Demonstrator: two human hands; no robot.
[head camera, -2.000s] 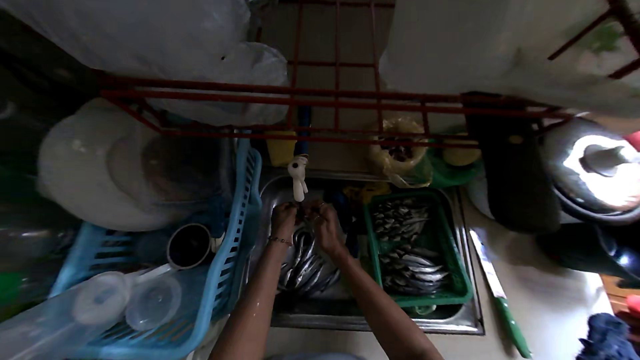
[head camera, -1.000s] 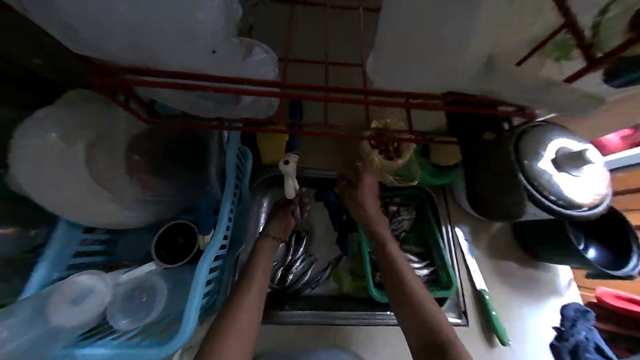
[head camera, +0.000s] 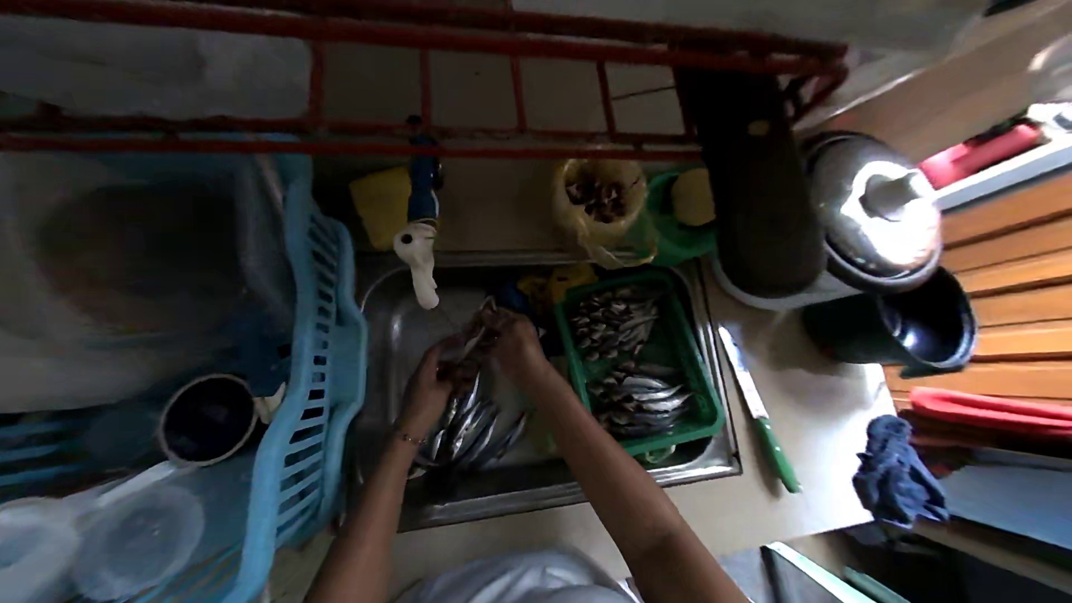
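Over the metal sink (head camera: 381, 331), my left hand (head camera: 431, 385) holds a small silvery fish (head camera: 476, 335). My right hand (head camera: 512, 339) is at the same fish, its fingers closed around the upper end. Beneath my hands several small fish (head camera: 473, 431) lie heaped in the sink. To the right, a green plastic basket (head camera: 712, 402) holds two groups of small fish. A white tap spout (head camera: 425, 276) hangs over the sink's back left. Behind the sink, a yellowish plastic bag (head camera: 607, 197) stands with reddish pieces in it.
A blue plastic dish rack (head camera: 335, 352) with containers stands left. On the counter right of the sink lies a green-handled knife (head camera: 766, 427). A lidded metal pot (head camera: 879, 201) and a dark container (head camera: 896, 322) stand at the right. A red wire shelf (head camera: 469, 142) hangs overhead.
My right hand has moved from beside the plastic bag back over the sink to my left hand. The view has shifted.
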